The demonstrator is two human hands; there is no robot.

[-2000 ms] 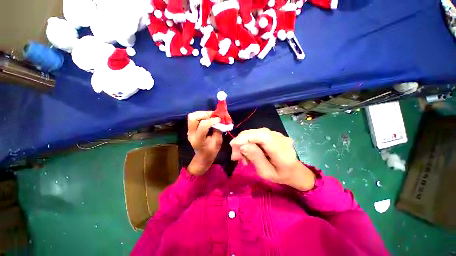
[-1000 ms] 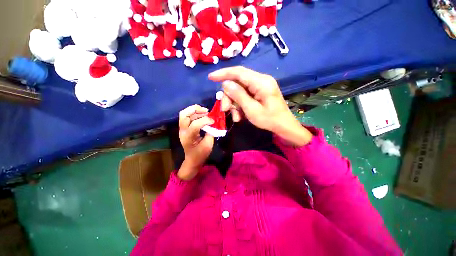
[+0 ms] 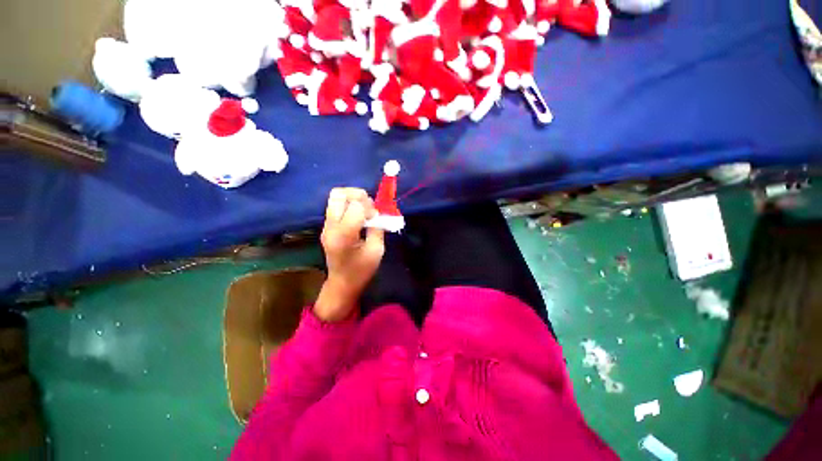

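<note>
My left hand (image 3: 350, 236) holds a small red Santa hat (image 3: 387, 195) upright by its side, near the table's front edge. Its white pompom (image 3: 391, 167) points up and its white trim (image 3: 386, 221) is at the bottom. A thin red thread (image 3: 424, 186) runs from the hat up to the right over the blue cloth; its far end cannot be made out. My right hand is out of the picture; only a bit of pink sleeve shows in the lower right corner. No needle is visible.
A heap of Santa hats (image 3: 424, 63) lies on the blue cloth (image 3: 649, 99), with snips (image 3: 537, 101) at its right. White plush toys (image 3: 225, 158), one with a red hat, and a blue thread cone (image 3: 86, 105) are at left. Cardboard boxes (image 3: 257, 315) and a white case (image 3: 696, 236) stand below.
My right hand was at the hat two seconds ago, then at its pompom; now it has left the picture. The thread now stretches up to the right. My left hand still holds the hat.
</note>
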